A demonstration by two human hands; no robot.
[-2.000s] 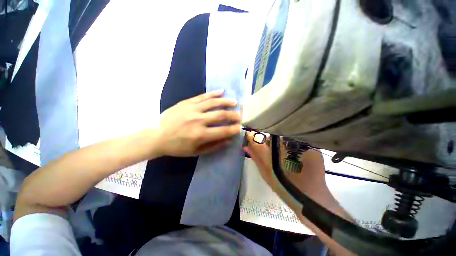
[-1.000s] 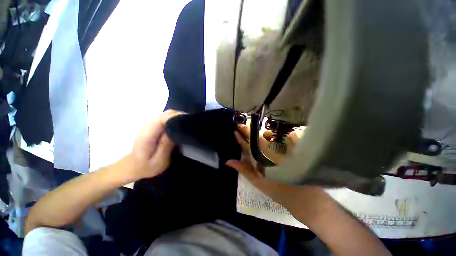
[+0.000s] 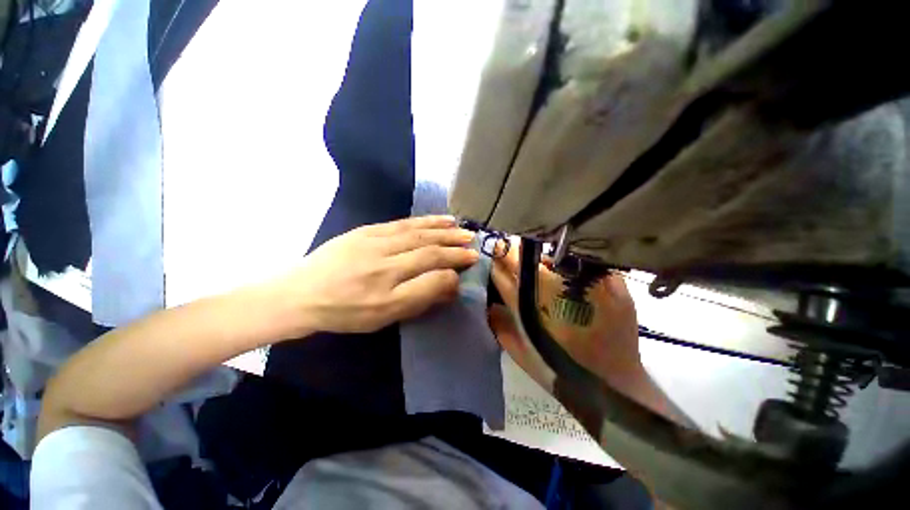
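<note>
A dark garment panel (image 3: 371, 120) lies lengthwise on the white table and hangs over the near edge. A pale grey strip (image 3: 451, 359) lies along its right side, under my left hand. My left hand (image 3: 399, 271) lies flat on the strip and panel, fingertips beside the presser foot area (image 3: 491, 244). My right hand (image 3: 579, 309) is at the strip's right edge, partly hidden behind the curved bar and the spring parts; its fingertips touch the cloth edge, but I cannot tell whether they pinch it. The needle is not clear.
The sewing machine head (image 3: 639, 129) fills the upper right, with a curved dark bar (image 3: 569, 369) below it. A spare grey strip (image 3: 125, 179) lies over dark cut panels (image 3: 60, 219) at the left. A printed ruler marking (image 3: 539, 416) runs along the near table edge.
One second ago my left hand held up a folded dark part of the cloth. Now the cloth is laid down with the grey strip facing up, and my left hand is flat on it.
</note>
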